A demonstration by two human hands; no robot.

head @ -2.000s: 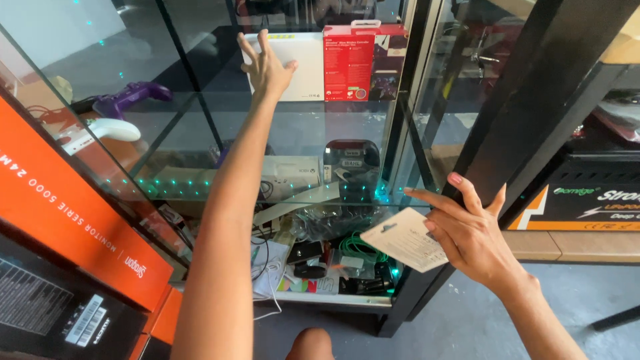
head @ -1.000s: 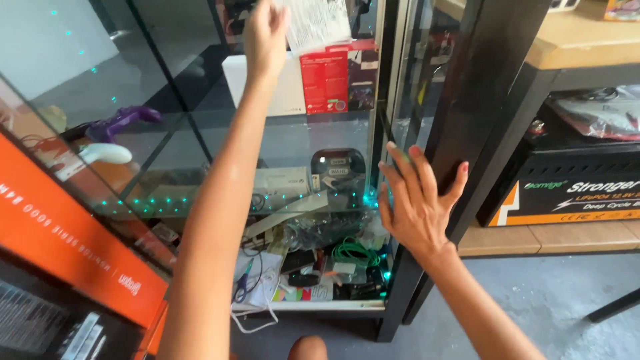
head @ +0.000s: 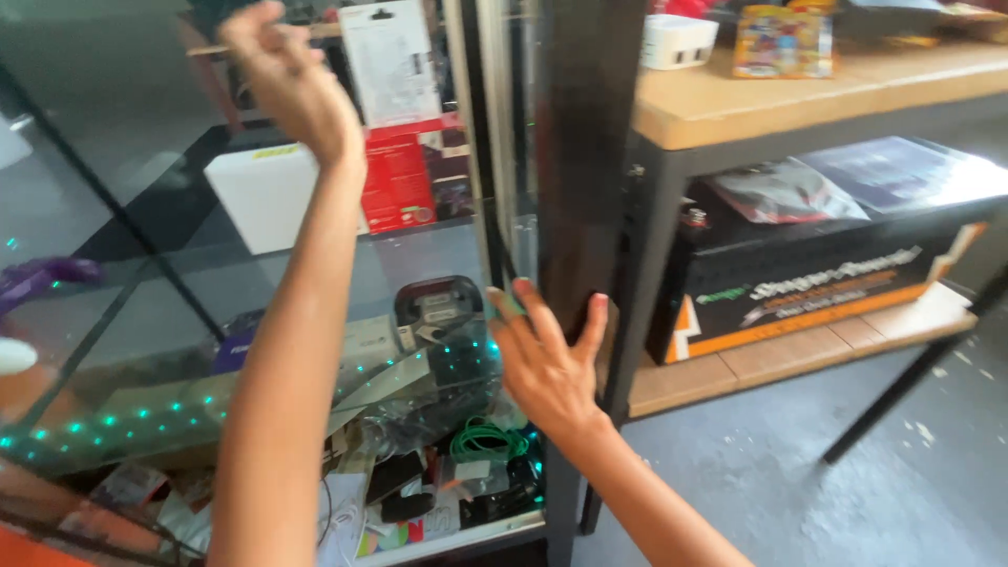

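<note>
My left hand (head: 287, 79) is raised at the upper left inside the glass display cabinet, fingers apart, beside a white hang-tab package (head: 391, 63). That package stands upright above a red box (head: 399, 181). Behind my left wrist is a white box (head: 268, 193). My right hand (head: 547, 354) rests with spread fingers on the edge of the cabinet's glass door (head: 492, 157), near the dark frame post (head: 587, 157). Below, a coil of green cable (head: 487, 441) lies among bagged parts and black items. A black oval case (head: 439, 303) stands above them.
A purple game controller (head: 51, 276) is at the far left. To the right, a wooden shelf (head: 787, 98) holds a white adapter (head: 679, 41) and a colourful packet (head: 785, 41). A large black battery box (head: 803, 268) sits on the shelf below.
The hang-tab package, at my right hand two seconds ago, now stands upright above the red box by my left hand. My right hand has moved to the door edge. The view has shifted right.
</note>
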